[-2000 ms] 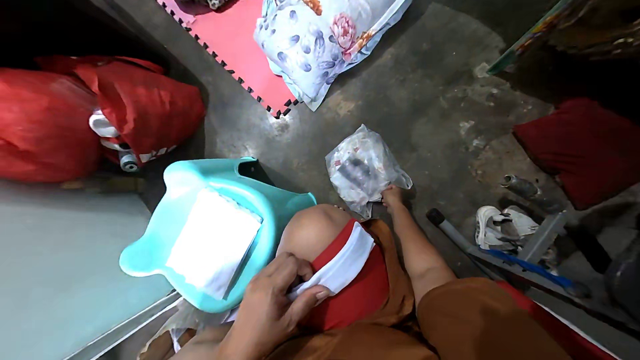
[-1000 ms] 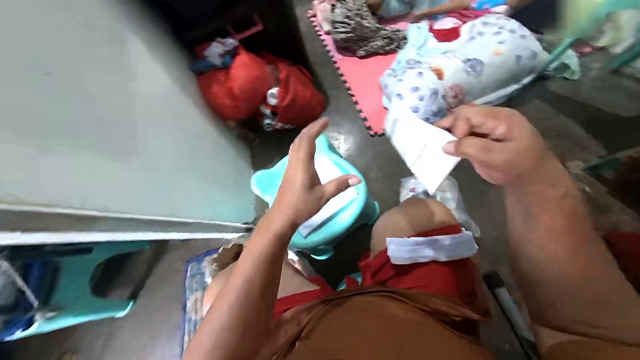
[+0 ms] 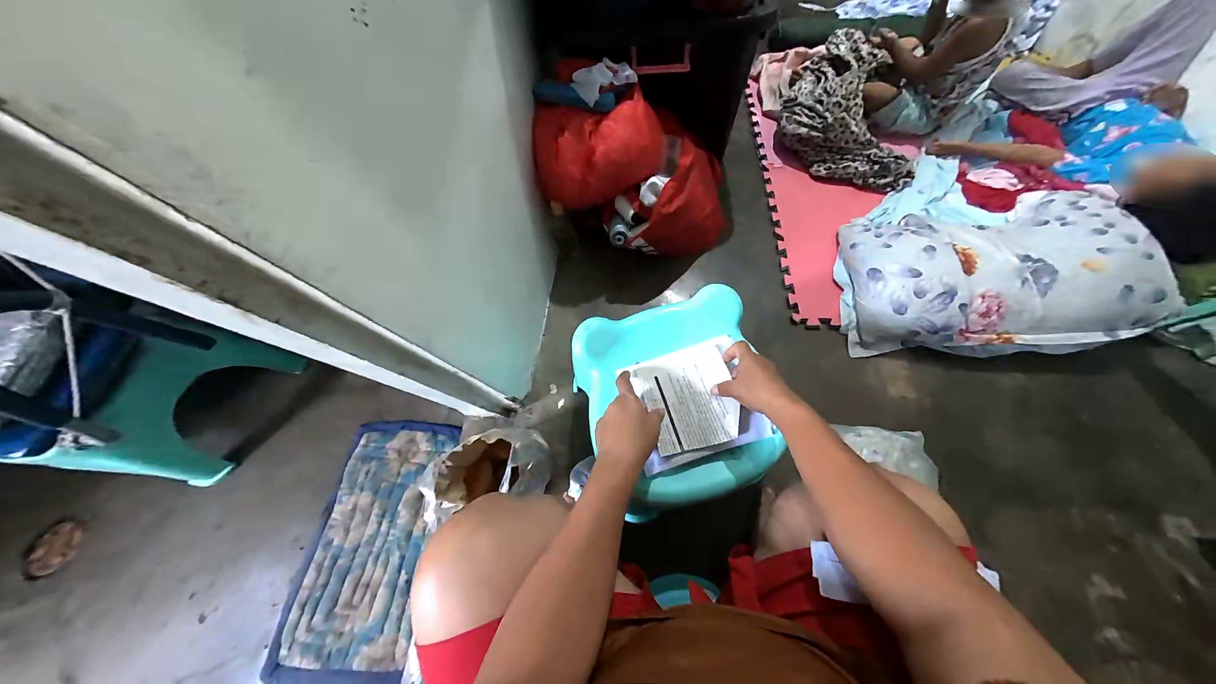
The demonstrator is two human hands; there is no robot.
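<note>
A printed paper sheet (image 3: 692, 397) lies over other white papers (image 3: 755, 429) on the seat of a turquoise plastic stool (image 3: 698, 486). My left hand (image 3: 629, 423) touches the sheet's left edge, its index finger at the upper left corner. At the sheet's right side, my right hand (image 3: 757, 380) has its thumb on the sheet and its fingers by the top edge. A folded white strip (image 3: 838, 573) rests on my red shorts, partly hidden behind my right forearm. Beside my right knee is a clear plastic bag (image 3: 888, 451) with pale contents.
Left of the stool stand a pale wall panel (image 3: 380, 171), an open plastic bag (image 3: 489, 465) and a quilted mat (image 3: 370, 560). Red bags (image 3: 665, 180) sit beyond it. At upper right, two people are on a pink foam mat (image 3: 812, 237) near a floral pillow (image 3: 1007, 275).
A second ago my right hand held a white paper up in the air and my left hand was raised, fingers spread. Both hands have come down to the paper on the stool.
</note>
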